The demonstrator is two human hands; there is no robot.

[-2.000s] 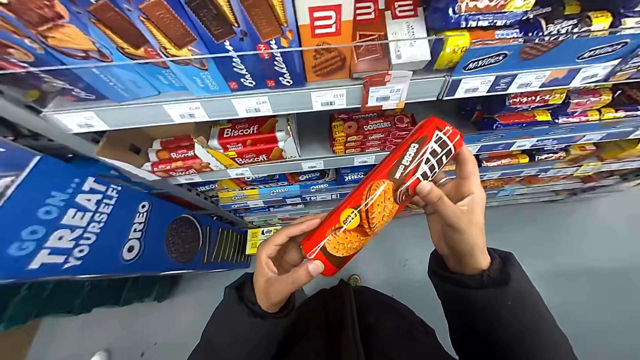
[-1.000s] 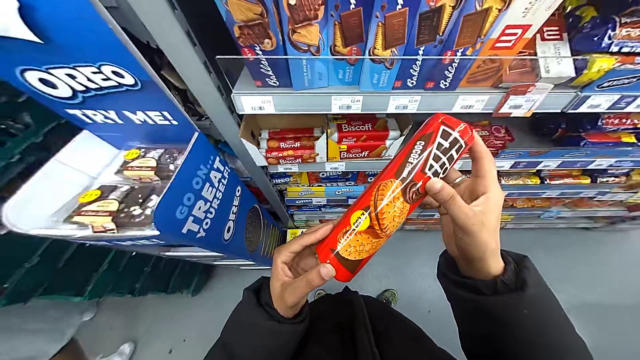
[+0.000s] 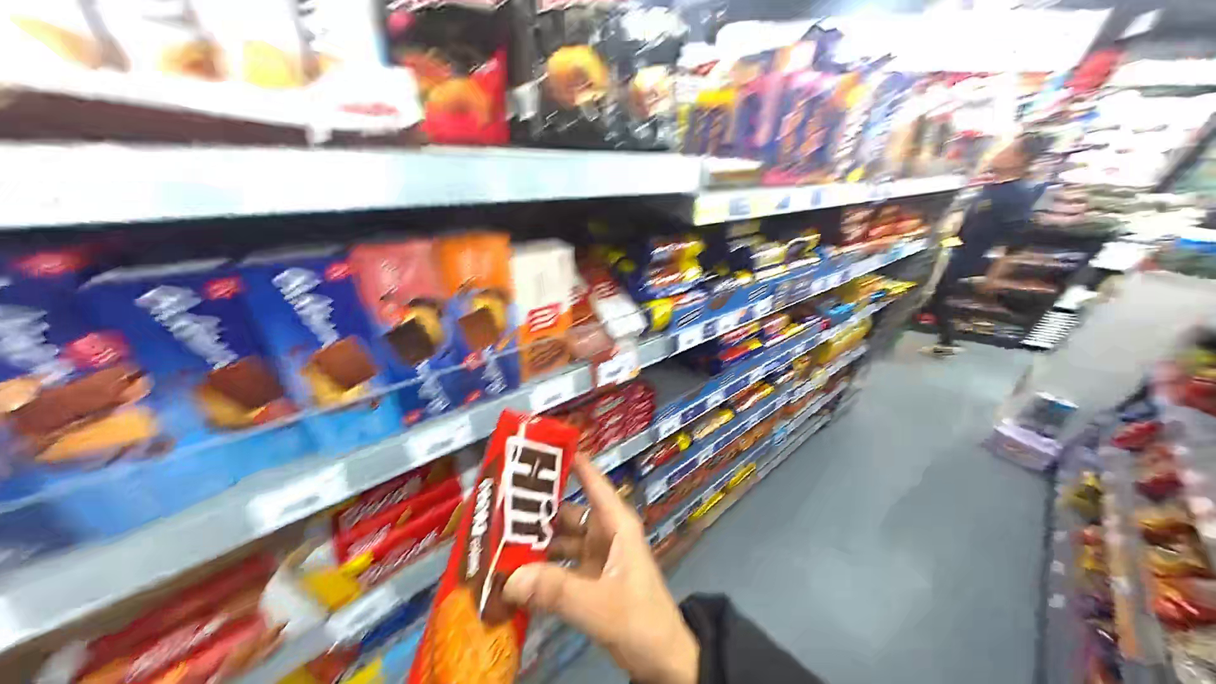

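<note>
My right hand (image 3: 608, 579), in a dark sleeve, grips the upper end of a red biscuit packet (image 3: 494, 560) between thumb and fingers. The packet is tilted, its lower end cut off by the bottom edge of the view. My left hand is out of view, so whether it touches the packet cannot be seen. Behind the packet are a grey shelf edge with price labels (image 3: 442, 435), blue biscuit boxes (image 3: 318, 332) above it and red biscuit packets (image 3: 399, 513) below it.
Shelving with snacks runs along the left into the distance. A person in dark clothes (image 3: 988, 228) stands by the far shelves. Grey floor (image 3: 855, 494) stretches down the aisle. A low display of packets (image 3: 1164, 541) lines the right side, with a small box (image 3: 1034, 427) beyond it.
The view has swung up from the floor and along the aisle. My left hand, earlier on the packet's lower end, has gone out of view. My right hand still holds the upper end.
</note>
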